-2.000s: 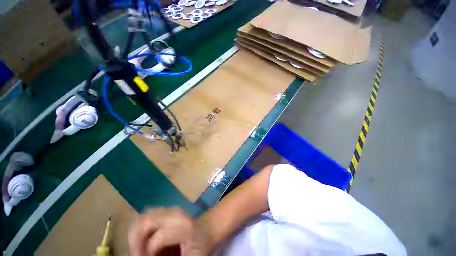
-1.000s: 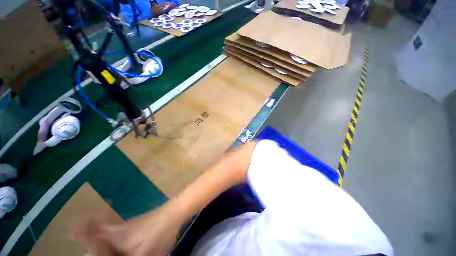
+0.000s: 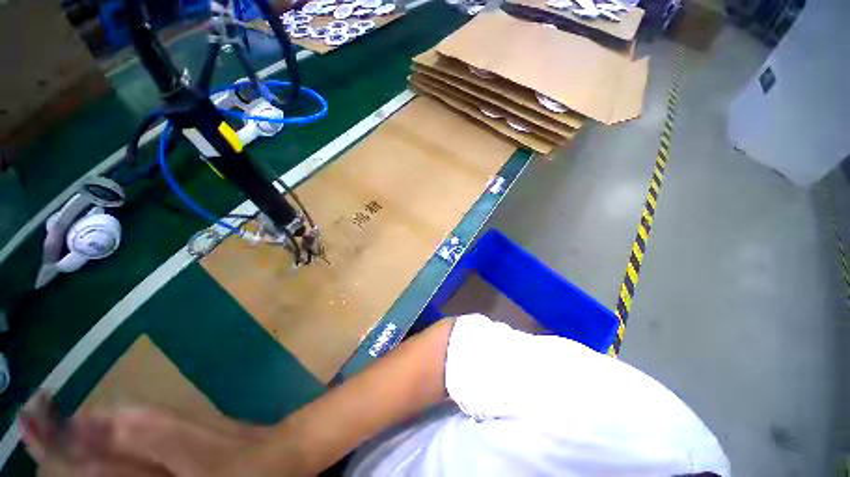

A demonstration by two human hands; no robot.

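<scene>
My right hand (image 3: 121,442) is at the lower left, over the left cardboard sheet (image 3: 144,368). It is blurred and partly cut off by the bottom edge, so what it holds cannot be told. My left hand cannot be made out. The hanging power screwdriver (image 3: 224,154) slants down over the right cardboard sheet (image 3: 373,177), its metal nose (image 3: 303,244) just above the sheet. White headphones (image 3: 93,233) lie on the green conveyor at the left, and another headset (image 3: 264,118) lies behind the tool.
Stacked cardboard layers (image 3: 536,70) with white parts between them stand at the bench's far end. A blue bin (image 3: 550,289) is beside the bench edge. Blue air hose (image 3: 168,177) loops around the tool. White rings (image 3: 340,19) lie on cardboard at the back.
My right hand has moved left. The yellow bottle seen two seconds ago no longer shows. The screwdriver nose has swung over the right sheet since one second ago, and the view has shifted.
</scene>
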